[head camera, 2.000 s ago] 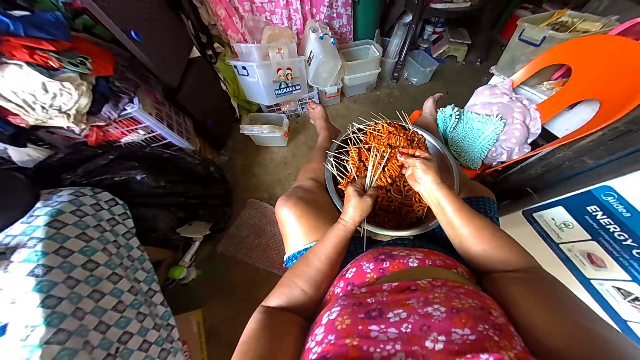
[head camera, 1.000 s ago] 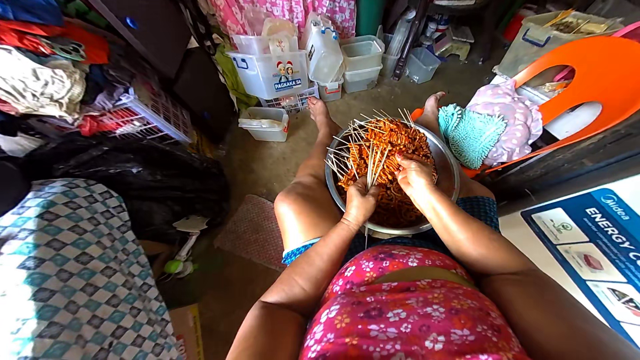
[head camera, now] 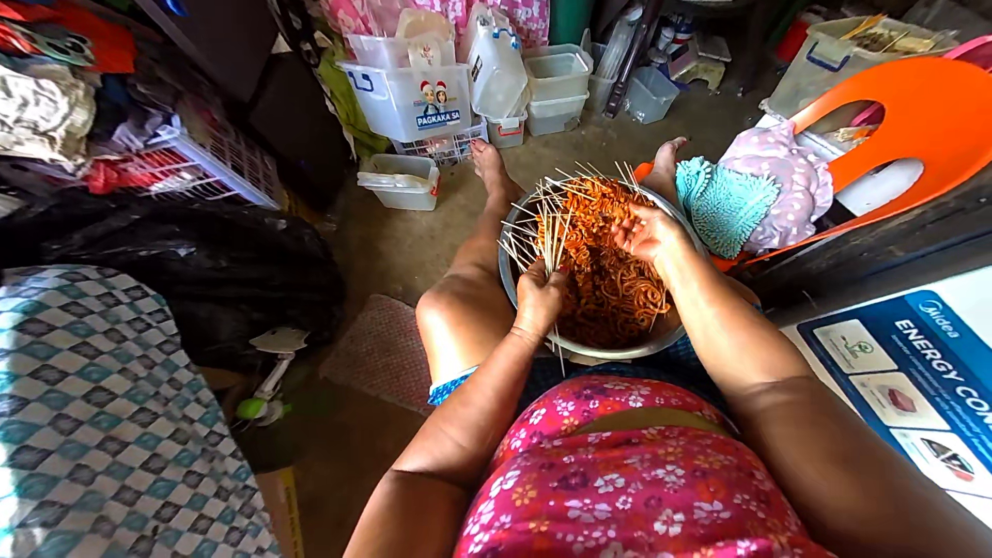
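A round metal basin [head camera: 612,354] rests between my legs. It holds a mass of reddish-orange coiled meat strips [head camera: 632,291], possibly skewered intestines, with more threaded pieces [head camera: 593,198] heaped at the far side. My left hand [head camera: 540,294] is closed around a bunch of thin wooden skewers [head camera: 552,232] at the basin's left side; their upper ends fan out over the food. Over the right part of the basin is my right hand [head camera: 647,232], fingers apart and partly curled beside the threaded pieces. No object shows in it.
Plastic tubs [head camera: 411,101] stand beyond my feet, with a small lidless container [head camera: 399,182] nearer. An orange plastic chair [head camera: 922,116] bearing a teal microfiber cloth [head camera: 725,205] is at the right, above a printed carton [head camera: 899,372]. A checkered padded surface [head camera: 116,403] lies at the left.
My right hand has moved from close by the skewer bunch to the right side of the basin, and its fingers have spread. My left hand keeps hold of the skewers.
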